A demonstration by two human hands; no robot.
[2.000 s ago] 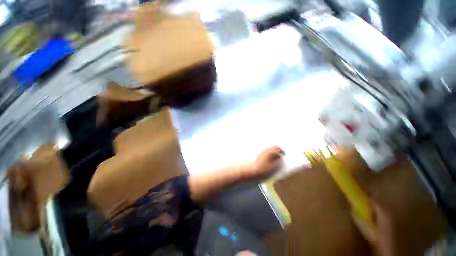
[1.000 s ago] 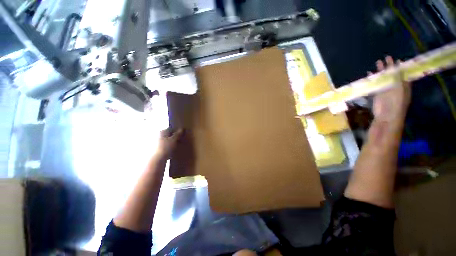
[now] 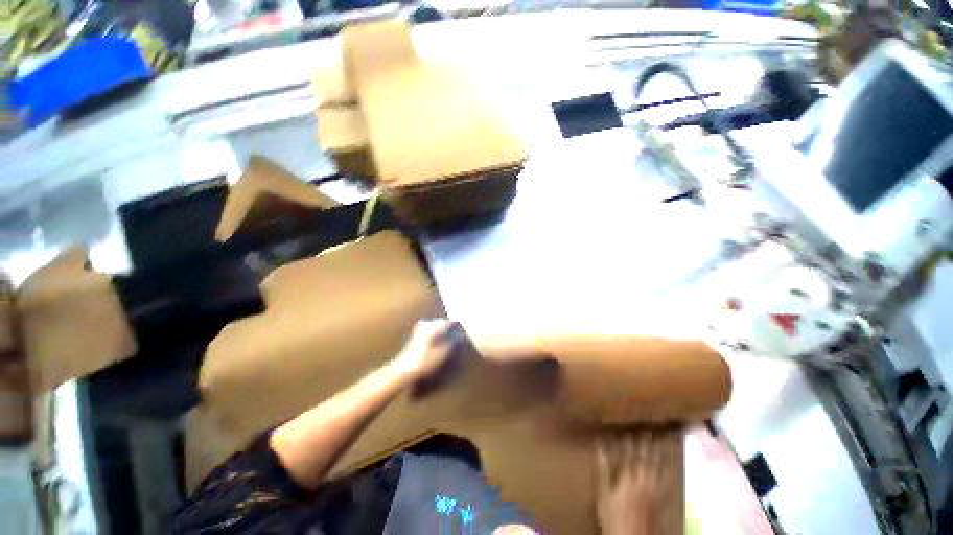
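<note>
A brown cut panel (image 3: 637,381) lies in front of me, its far side curled up into a roll and its left end reaching over the lower panel stack. My left hand (image 3: 434,350) is closed on the panel's left end; this area is blurred. My right hand (image 3: 632,470) lies flat on the panel near the bottom edge of the picture, fingers extended, its wrist cut off. The lower panel stack (image 3: 324,313) lies left of the panel on a dark surface. A bit of the pink-white and yellow template (image 3: 724,470) shows at the panel's right.
A thick panel stack (image 3: 449,125) stands on the shiny table beyond my left hand. The sewing head (image 3: 784,313) with its red logo is at the right, below a grey control screen (image 3: 888,125). More brown pieces (image 3: 78,319) lie at the far left.
The view has swung left from the template. The panel, flat over the template a second ago, is now curled and reaches the lower stack. My right hand has left the hinged strip for the panel.
</note>
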